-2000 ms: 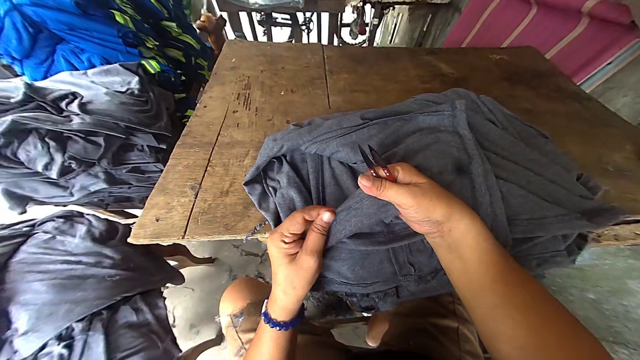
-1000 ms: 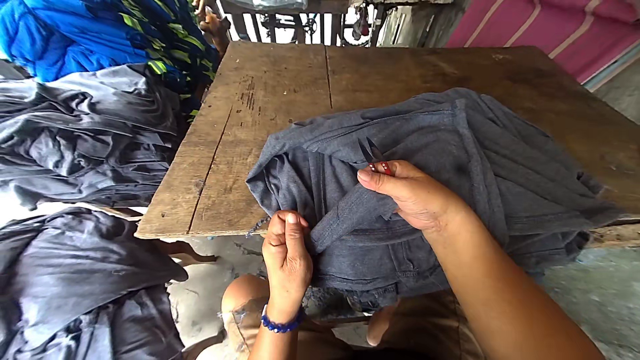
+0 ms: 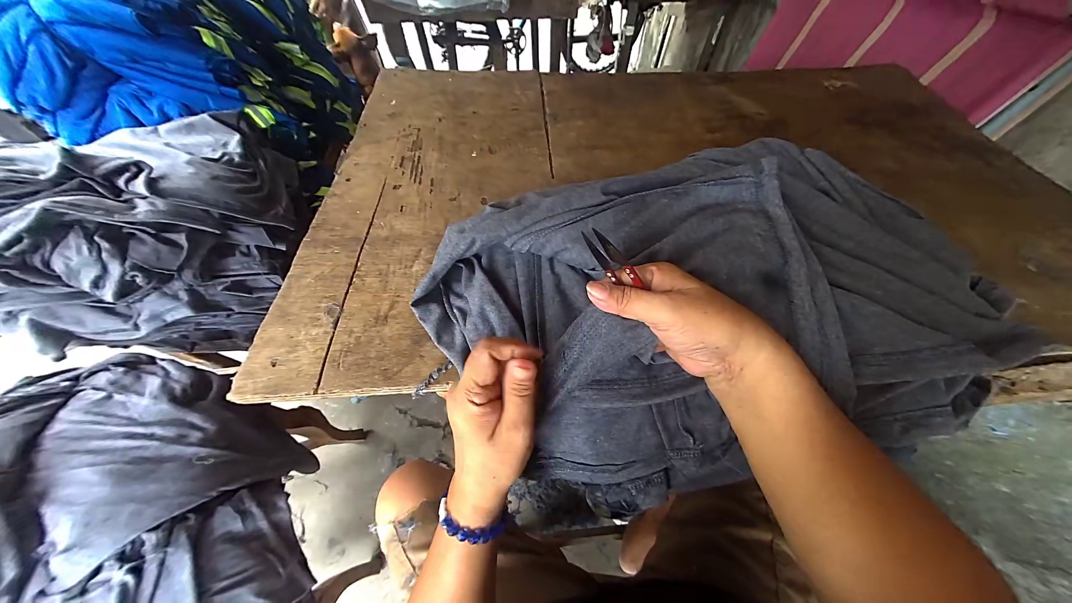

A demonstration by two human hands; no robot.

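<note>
A dark grey knit garment (image 3: 703, 226) lies bunched over the near edge of the wooden table, with seams showing. My right hand (image 3: 687, 322) holds small thread snips (image 3: 615, 261) with red handles, their two dark blades apart and pointing up-left above the cloth. My left hand (image 3: 494, 394), with a blue bead bracelet (image 3: 471, 523) at the wrist, is at the garment's left side near the table edge. Its thumb and index finger are pinched together at the cloth; whatever lies between them is too small to tell. A twisted dark strand (image 3: 433, 378) hangs just left of this hand.
The wooden table (image 3: 452, 126) has board seams and a worn surface. Piles of grey cloth (image 3: 142, 226) stand at the left, with blue fabric (image 3: 126, 59) behind them. A pink striped cloth (image 3: 904, 42) hangs at the back right. My knees are below the near edge.
My left hand moved down-left from the cloth, then back up and right beside the garment. The right hand stays in nearly the same place with the snips.
</note>
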